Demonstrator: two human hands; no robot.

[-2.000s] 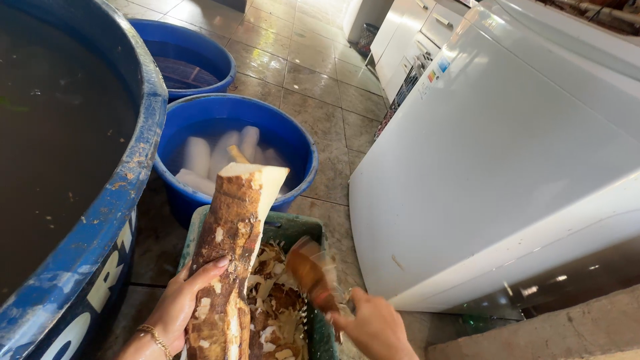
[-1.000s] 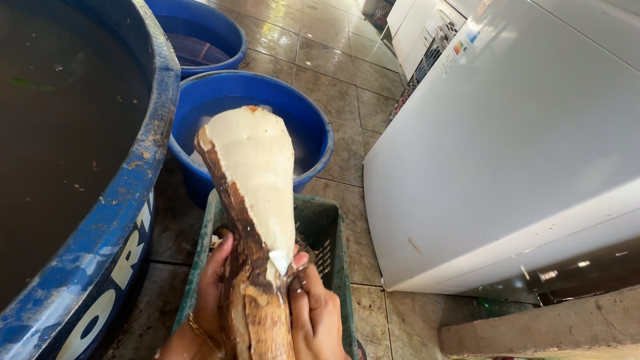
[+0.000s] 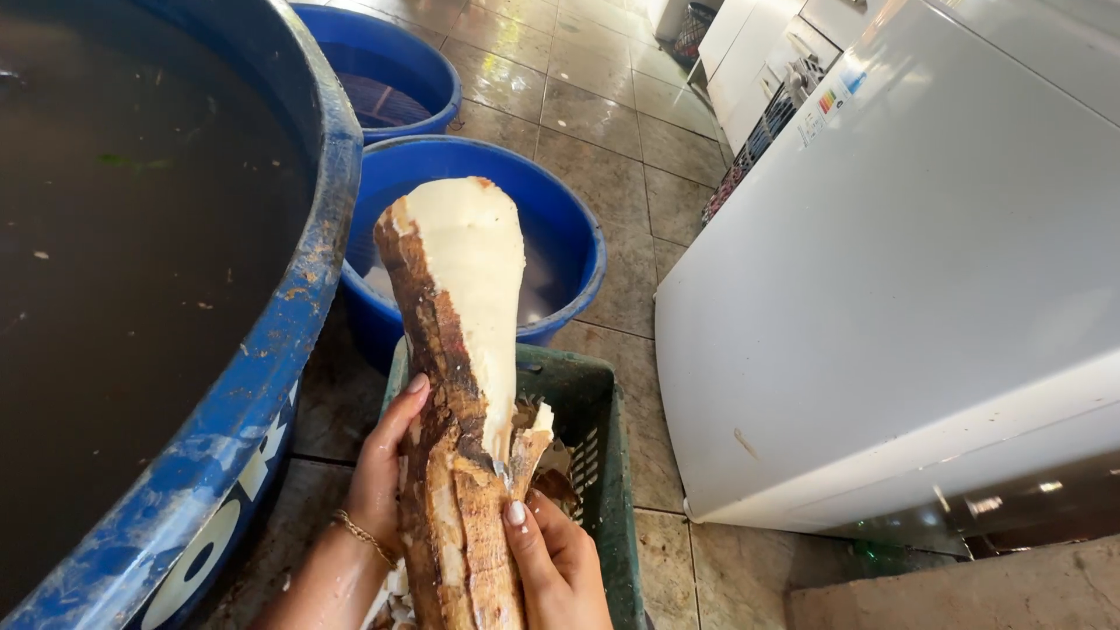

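Observation:
A large cassava root [image 3: 455, 385] stands tilted in front of me, its upper right side peeled white and the rest in brown bark. My left hand [image 3: 385, 464], with a bracelet at the wrist, grips the root's left side. My right hand [image 3: 560, 556] is at the root's lower right, closed around a small knife that is mostly hidden. A bit of the knife blade [image 3: 502, 472] shows at the edge of the bark, where a strip of peel [image 3: 530, 446] stands away from the root. Below the root, a green plastic crate [image 3: 623, 490] holds peelings.
A big blue tank [image 3: 297, 306] of murky water fills the left. Beyond the root stands a blue tub [image 3: 569, 201] with water and pale pieces, and a second blue tub [image 3: 451, 74] lies behind it. A white appliance [image 3: 840, 289] takes up the right, over a tiled floor [image 3: 604, 184].
Two seconds ago my right hand was off the root, over the crate; now it is against the root's lower right side. The root shows a broad peeled face, and a peel strip has lifted since one second ago.

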